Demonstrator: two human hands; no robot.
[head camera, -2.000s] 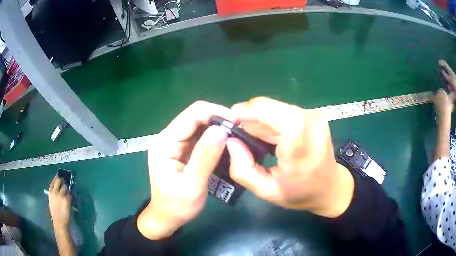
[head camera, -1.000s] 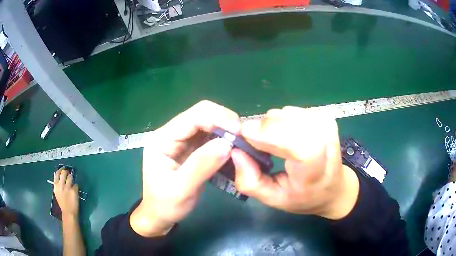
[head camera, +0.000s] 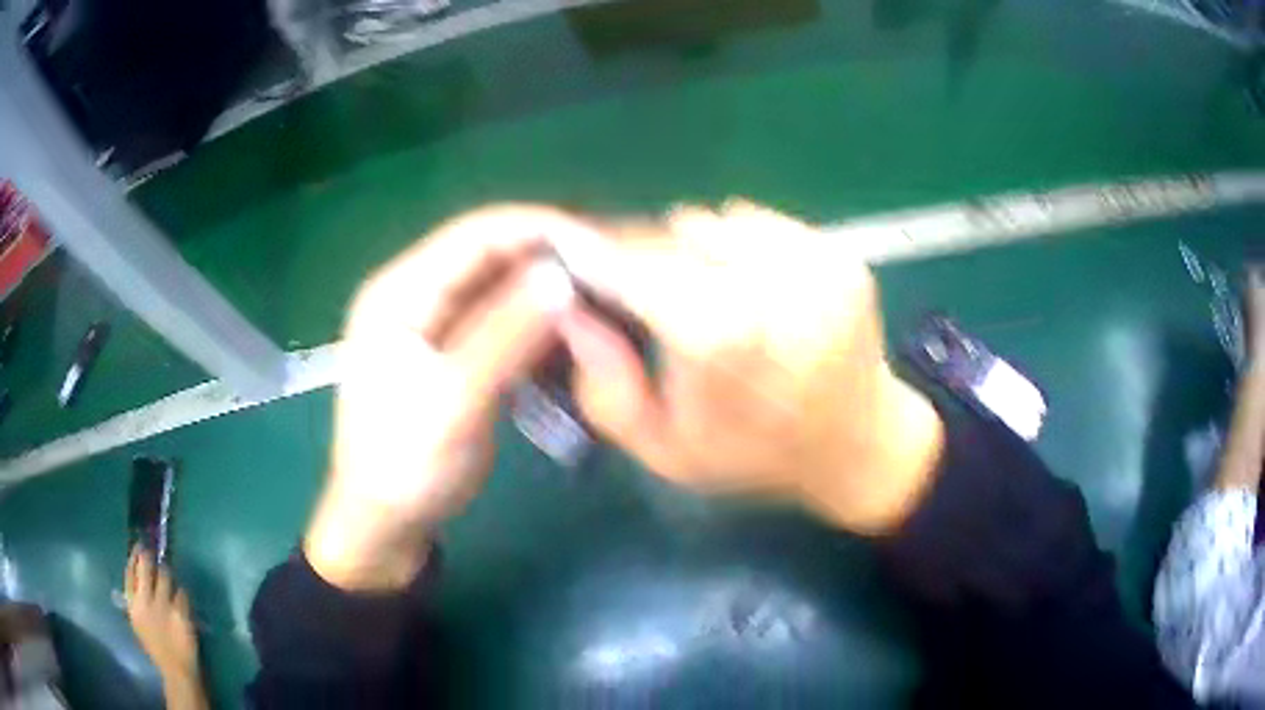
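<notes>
My left hand (head camera: 430, 375) and my right hand (head camera: 749, 368) meet in front of me, raised over the green bench, both blurred. Between them they hold a small dark phone housing (head camera: 605, 301), mostly hidden by the fingers. A pale spot shows at my left fingertips; I cannot tell what it is. Below the hands a phone unit with a pale keypad (head camera: 552, 425) shows partly; whether it is part of the held housing is unclear. Another phone unit with a pale lower half (head camera: 978, 375) lies on the green surface beside my right wrist.
A worn pale strip (head camera: 1027, 217) crosses the green bench (head camera: 458, 132). A grey post (head camera: 153, 257) stands at left. A neighbour's hand (head camera: 162, 617) is by a black phone (head camera: 151, 502). A neighbour's arm (head camera: 1244, 416) and thin white rings (head camera: 1212, 284) are at right. A small unit (head camera: 83, 364) lies far left.
Both hands have moved up and left in the picture with the housing, and the whole view has shifted. The red tray has left the top edge. The left neighbour's hand is lower on the black phone.
</notes>
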